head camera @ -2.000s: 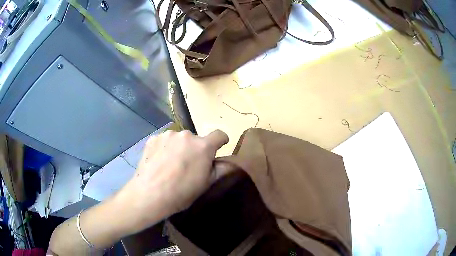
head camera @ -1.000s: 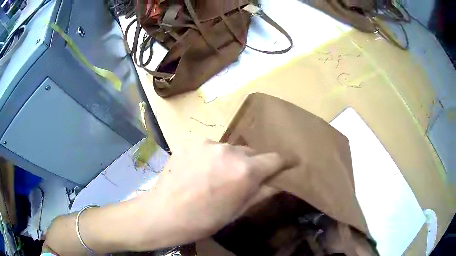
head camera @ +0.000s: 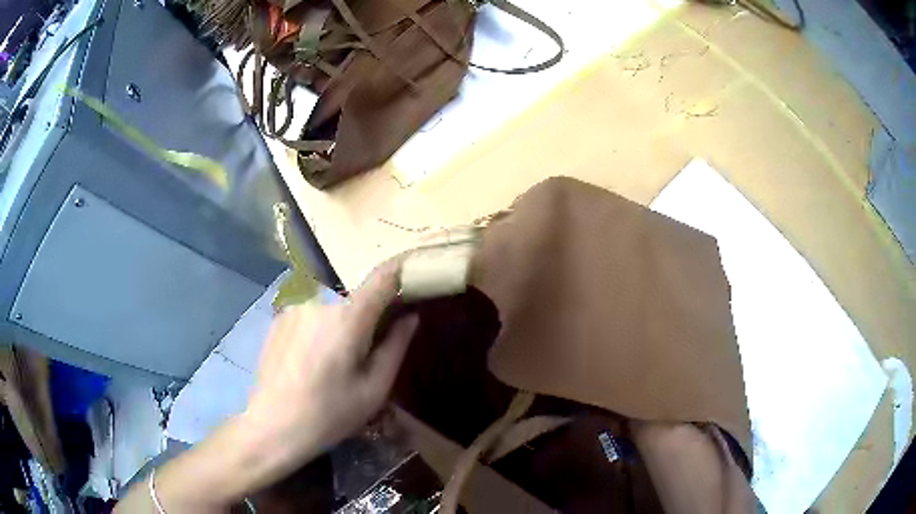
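A brown bag (head camera: 623, 301) lies in front of me, its broad panel spread to the right and its dark mouth open toward me. My left hand (head camera: 326, 366) is at the bag's left edge, fingers and thumb closed around it beside a short cream tab (head camera: 437, 271). My right hand (head camera: 693, 467) shows only in part at the lower right. It is at the mouth under the panel, its fingers hidden. A brown strap (head camera: 477, 452) curves across the mouth. A small printed label (head camera: 611, 446) shows inside. Clear plastic shows at the lower edge.
A pile of brown bags (head camera: 387, 90) with looped straps lies on white sheeting at the back. A white paper sheet (head camera: 793, 371) lies under and right of the bag. A grey cabinet (head camera: 141, 281) stands at left. Thread ends (head camera: 688, 100) lie on the yellow-tan table (head camera: 603, 131).
My left hand has moved back left from the panel to the bag's edge. The cream tab and the strap across the mouth have come into view. The right hand shows more clearly.
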